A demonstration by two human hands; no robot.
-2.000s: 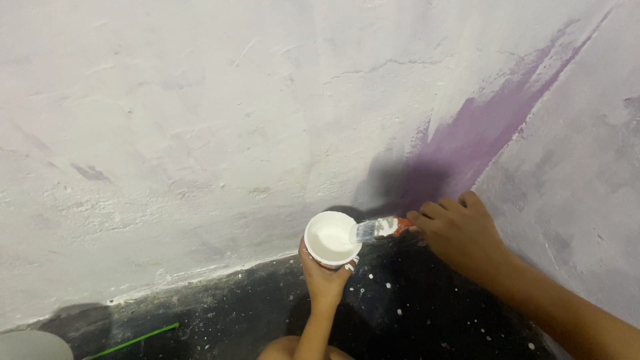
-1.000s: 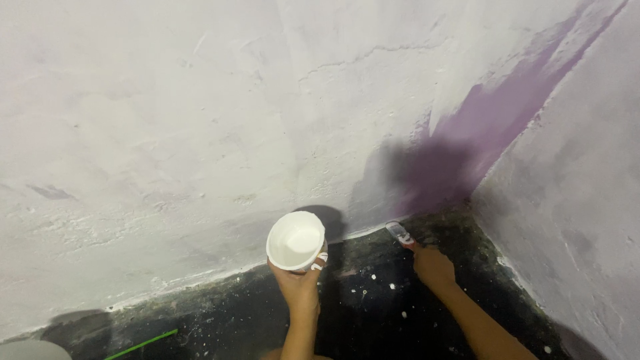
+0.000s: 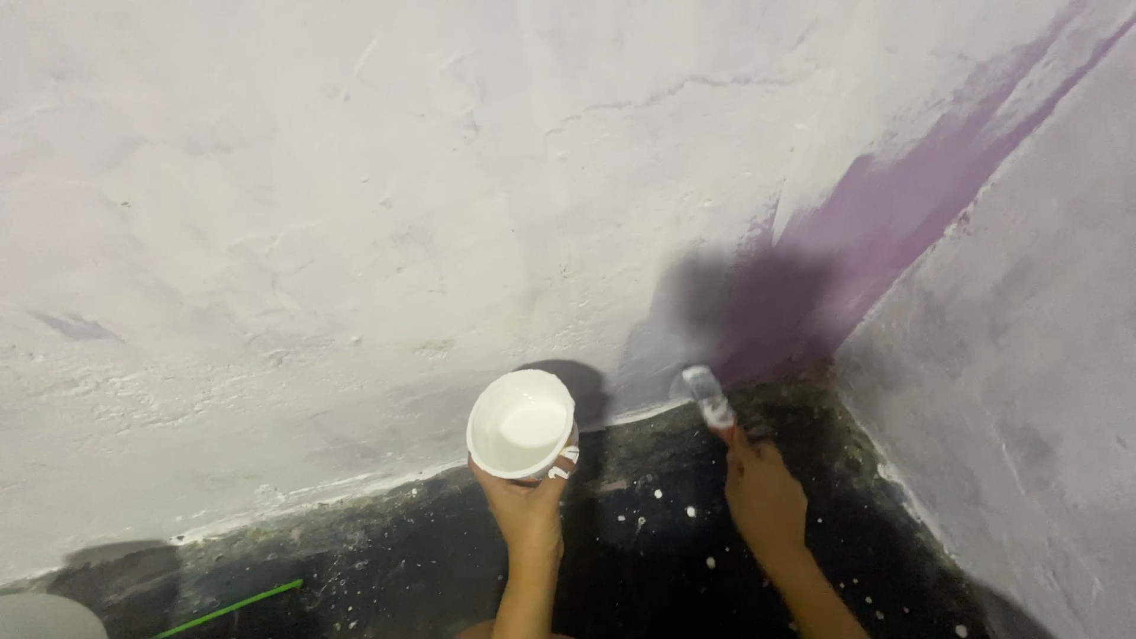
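Note:
My left hand (image 3: 525,508) grips a white plastic tub (image 3: 522,424) of white paint from below, with white smears on the fingers. My right hand (image 3: 765,497) is closed on the reddish handle of a paintbrush (image 3: 708,397), whose pale bristles point up at the foot of the wall (image 3: 355,222). The bristles are slightly blurred, so contact with the wall is hard to tell. Right of the brush, a purple patch (image 3: 879,222) runs up along the corner; the wall around it is whitish. Shadows fall over its lower part.
A grey side wall (image 3: 1047,355) meets the painted wall at the right. The dark floor (image 3: 639,568) bears white paint drops. A thin green stick (image 3: 232,608) lies at the lower left, beside a pale rounded object (image 3: 49,619) cut off by the frame.
The brush was at the tub's rim two seconds ago; my right hand then carried it down to the wall's foot. Since one second ago it has shifted slightly. The tub stays in my left hand.

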